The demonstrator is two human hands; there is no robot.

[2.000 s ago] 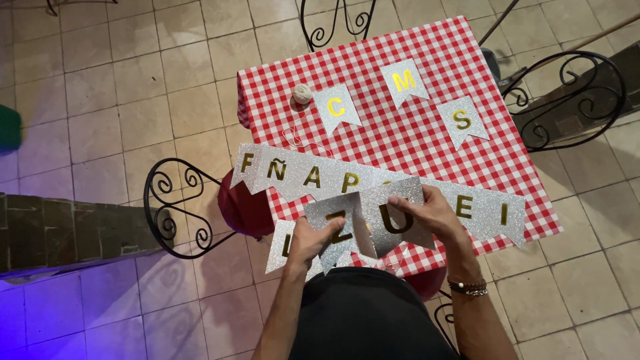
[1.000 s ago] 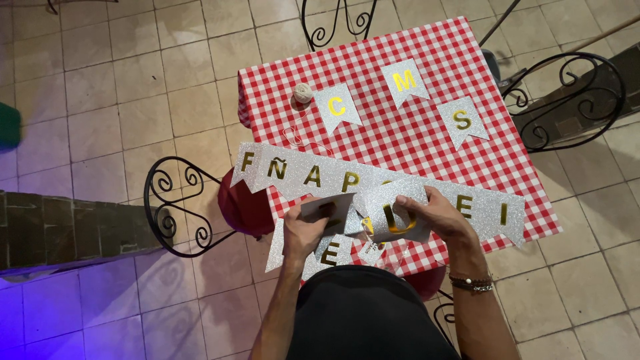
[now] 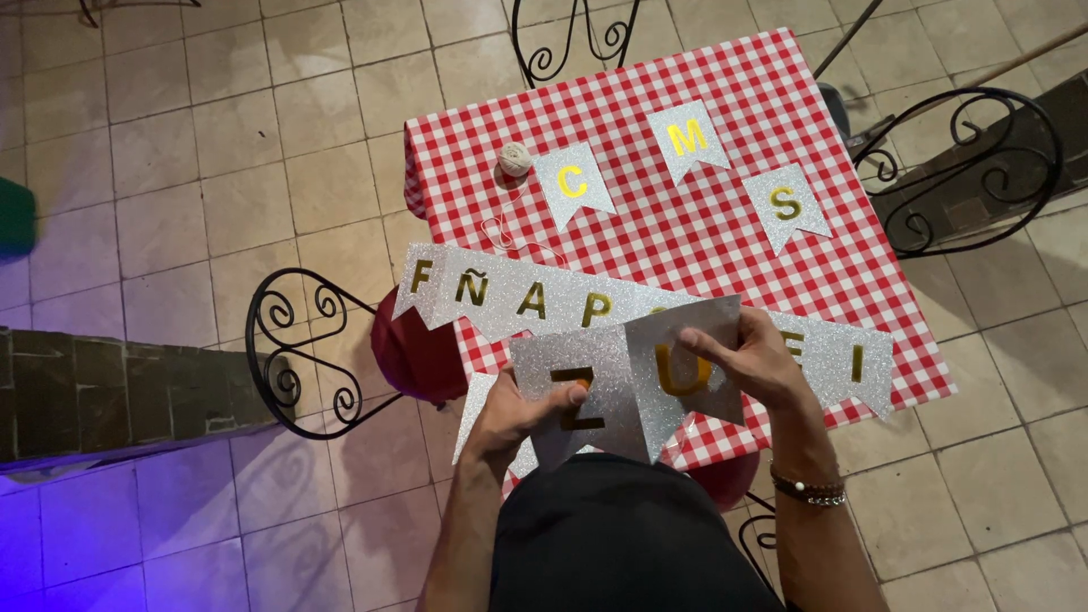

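My left hand [image 3: 523, 412] grips a silver glitter pennant with a gold Z [image 3: 544, 357], its thumb over the letter. In my right hand [image 3: 748, 357] is a pennant with a gold U [image 3: 659, 416], tilted and meeting the Z one at its edge. Beneath and beyond them a row of silver letter pennants [image 3: 544, 293] crosses the table, partly hidden by the held ones. More pennants peek out by my left wrist [image 3: 472, 416]. Separate pennants with C [image 3: 578, 208], M [image 3: 680, 161] and S [image 3: 778, 225] lie farther back, beside a ball of white string [image 3: 514, 159].
A red and white checked cloth [image 3: 612, 110] covers the table. Scrolled black metal chairs stand at the left [image 3: 310, 425], right [image 3: 1050, 170] and far side [image 3: 531, 64]. Loose string [image 3: 501, 234] trails toward the pennant row. A low tiled wall [image 3: 127, 391] is at the left.
The two held pennants, bent and turned about a second ago, are now spread out with Z and U facing up. Both hands still hold them near the table's front edge.
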